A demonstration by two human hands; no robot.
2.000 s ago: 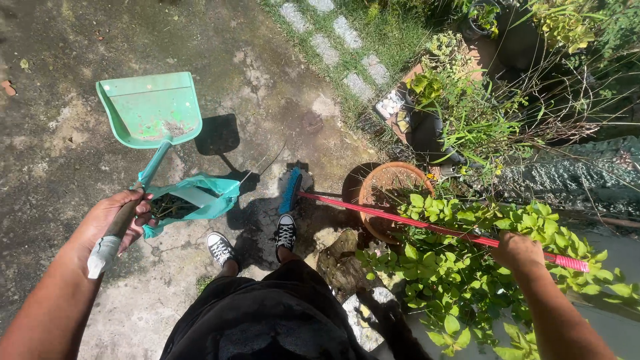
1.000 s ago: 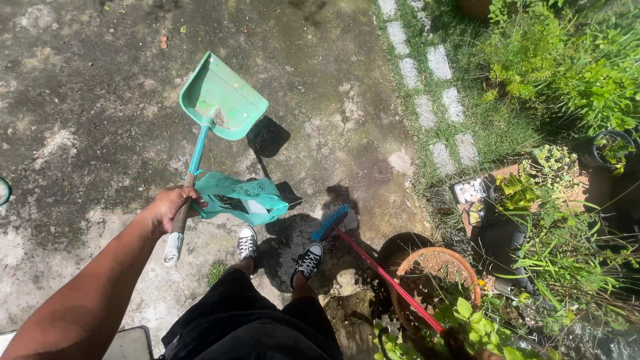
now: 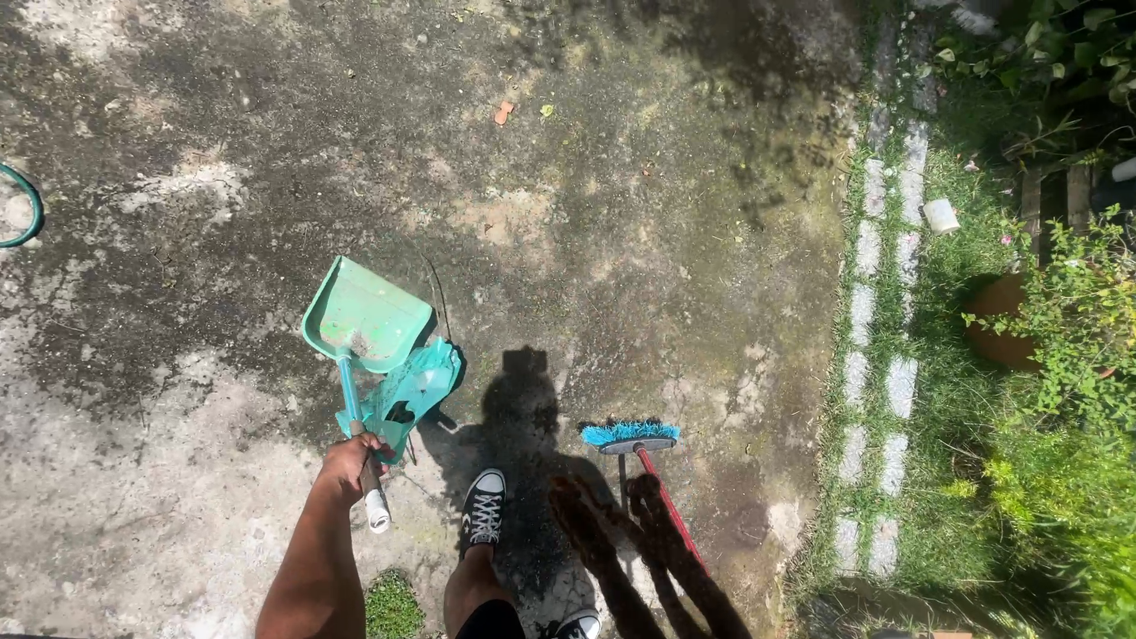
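Observation:
My left hand (image 3: 355, 461) is closed around the handle of a green plastic dustpan (image 3: 373, 311), near its white end. A crumpled turquoise plastic bag (image 3: 413, 390) hangs at the same hand, under the dustpan handle, with dark matter inside. Some debris lies in the pan. Right of my shoes, a broom (image 3: 632, 437) with blue bristles and a red handle has its head near the concrete. Dark brown, furry-looking shapes (image 3: 612, 550) cover part of the broom handle; what they are I cannot tell. My right hand is not in view.
Weathered concrete (image 3: 532, 222) spreads around my sneakers (image 3: 485, 510). Pale paving blocks (image 3: 856, 377) set in grass run down the right side, beside plants, a round brown pot (image 3: 1003, 321) and a white cup-like object (image 3: 941, 216). Part of a green hose (image 3: 34, 209) shows at the left edge.
The view has shifted left, away from the terracotta pot. The broom has come away from that pot, and its head has turned. My right hand, seen on the broom handle two seconds ago, has left the view.

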